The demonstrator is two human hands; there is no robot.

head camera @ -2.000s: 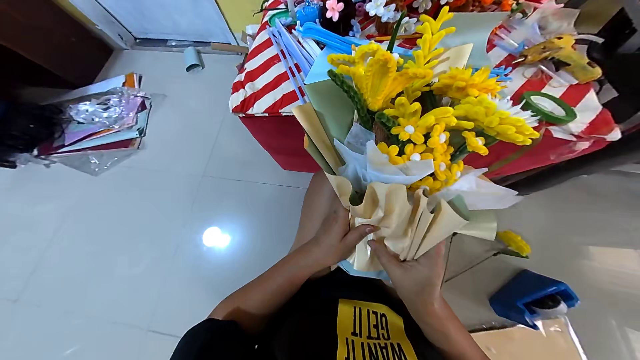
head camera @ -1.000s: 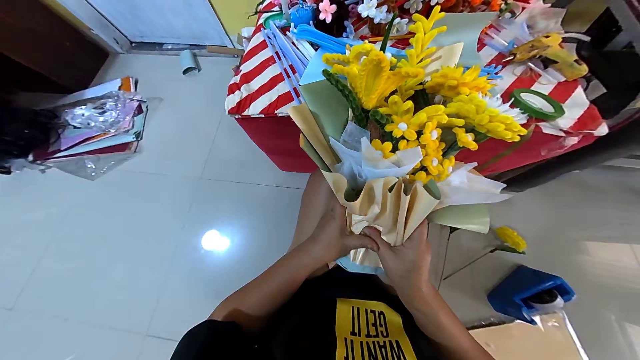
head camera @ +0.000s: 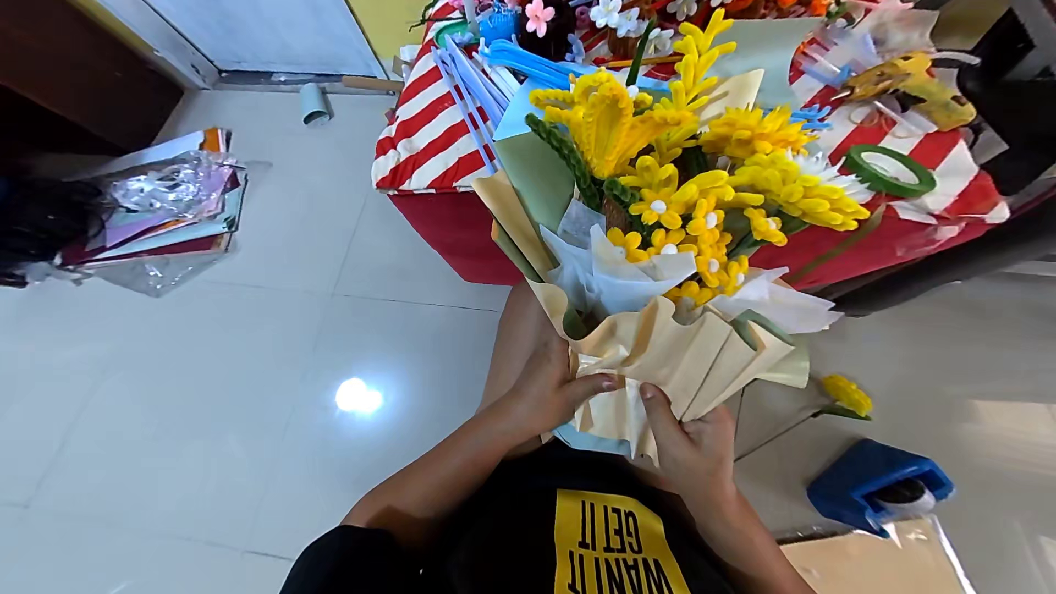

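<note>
A bouquet of yellow pipe-cleaner flowers (head camera: 660,181) stands upright above my lap, with white tissue (head camera: 615,272) around its stems. Pleated cream wrapping paper (head camera: 660,346) covers its front, and green sheets show behind. My left hand (head camera: 557,388) grips the wrap's lower left side, thumb across the front. My right hand (head camera: 697,441) holds the lower right side, its thumb pressing on the paper close to the left thumb. The fingers behind the paper are hidden. Pale blue paper (head camera: 590,439) shows at the bottom.
A table with a red-and-white striped cloth (head camera: 421,124) holds green floral tape (head camera: 891,171), a yellow glue gun (head camera: 916,87) and blue pipe cleaners (head camera: 536,62). On the floor lie wrapping sheets in plastic (head camera: 165,206), a paper roll (head camera: 313,105), a yellow flower (head camera: 847,394) and a blue container (head camera: 874,487).
My two thumbs, close together or touching one second ago, are now a little apart on the paper. The right hand has shifted slightly to the right and down.
</note>
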